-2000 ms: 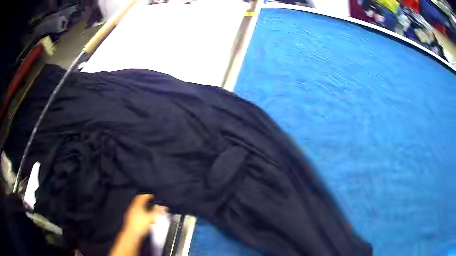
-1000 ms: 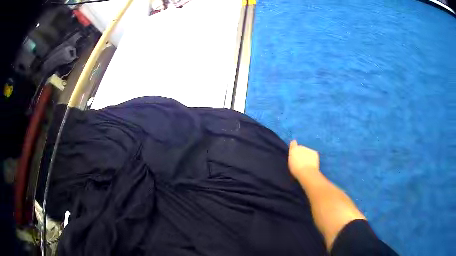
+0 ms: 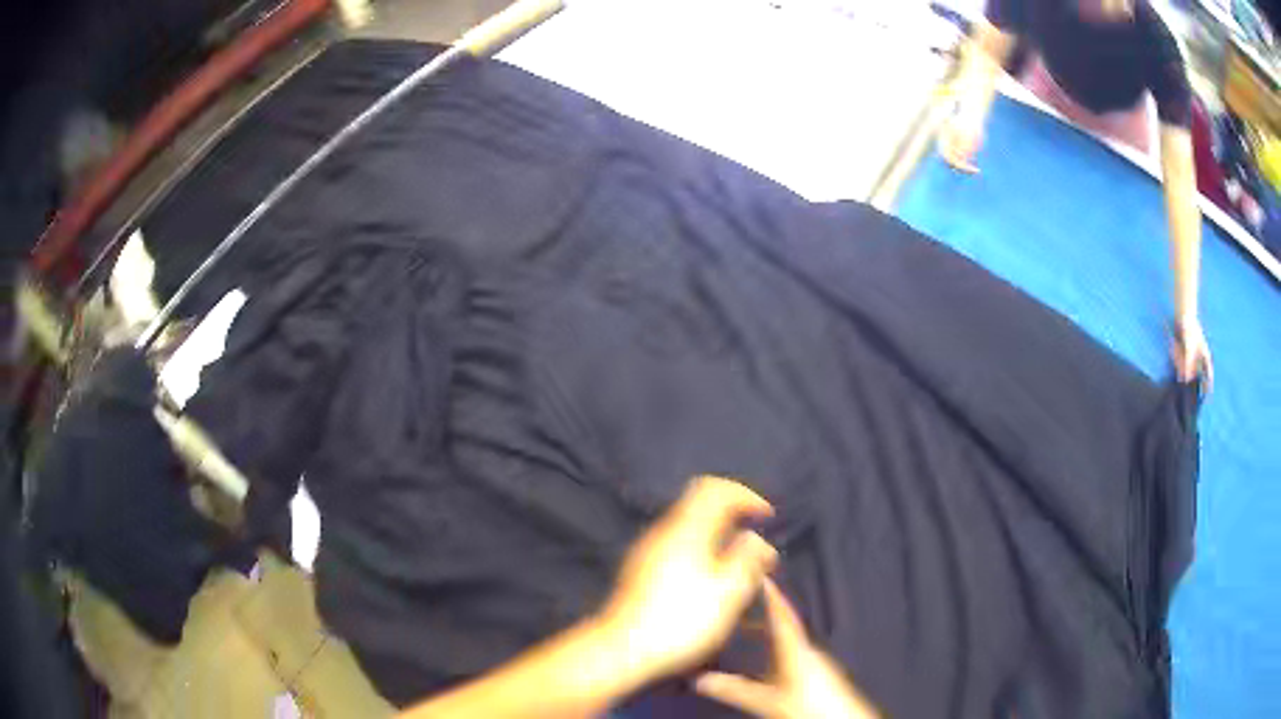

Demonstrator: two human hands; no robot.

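Observation:
The black fabric ply (image 3: 632, 351) covers most of the table in wrinkled folds. It lies over the bright blue fabric ply (image 3: 1236, 534), which shows along the right. My left hand (image 3: 695, 562) reaches in from the bottom left, its fingers curled on the black cloth with folds at the fingertips. My right hand (image 3: 787, 674) is just below it, partly cut off by the bottom edge and blurred, thumb and forefinger apart. Another person's hand (image 3: 1191, 354) holds the far right corner of the black ply.
The other person (image 3: 1096, 56) leans over the far edge, a second hand near the end rail (image 3: 913, 148). Bare white table (image 3: 759, 84) shows beyond the cloth. A pale pole (image 3: 309, 176) crosses the black cloth at left. Scraps lie on the tan floor (image 3: 267, 632) at lower left.
The black ply has spread right over more of the blue and hides more of the rail. The other person has come into view holding its corner. Both my hands now show at the bottom.

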